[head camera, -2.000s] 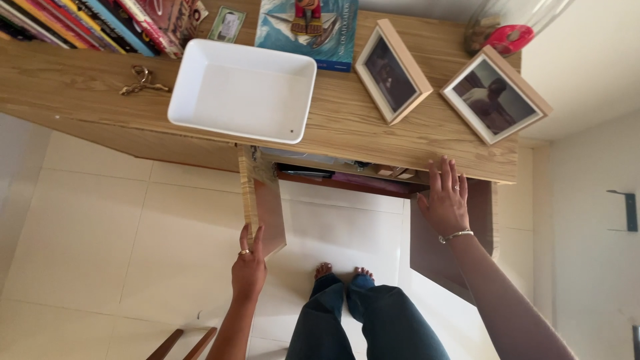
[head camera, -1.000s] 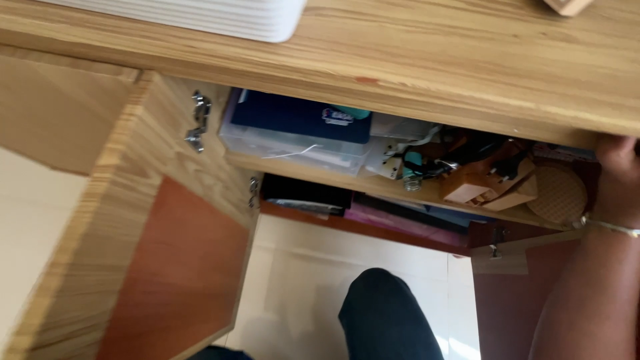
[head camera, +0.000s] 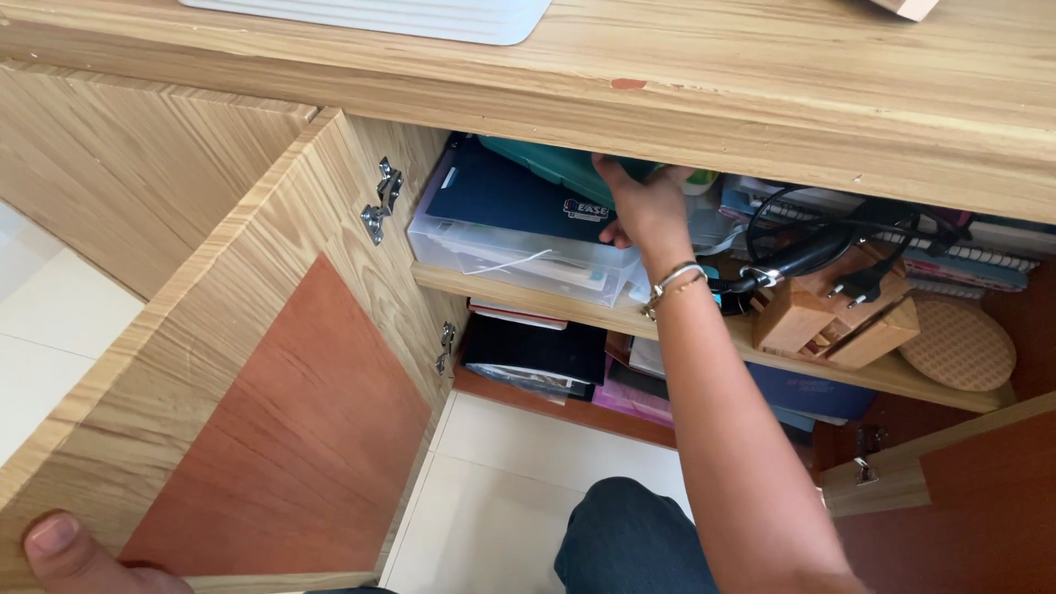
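Observation:
My right hand (head camera: 648, 206) reaches into the upper shelf of the cabinet, its fingers at a teal plastic case (head camera: 544, 165); whether it grips the case is partly hidden. The case lies on a dark blue folder (head camera: 511, 190), on top of a clear plastic box (head camera: 528, 268). At the lower left, my left hand (head camera: 99, 561) is cut off by the frame, its thumb against the open wooden cabinet door (head camera: 206, 355). Right of my right forearm are a black corded appliance (head camera: 800, 252), a wooden block-shaped holder (head camera: 792, 318) and a round woven mat (head camera: 957, 342).
The wooden cabinet top (head camera: 742, 66) overhangs the shelf, with a white ribbed tray (head camera: 396, 12) on it. Spiral notebooks (head camera: 965, 264) lie at the back right. A lower shelf holds a black folder (head camera: 536, 346) and a blue folder (head camera: 813, 388). The right door (head camera: 990, 495) stands open.
The view has come down close to the cabinet. My right hand has moved from the cabinet's edge at the right into the upper shelf. The teal case shows more than before.

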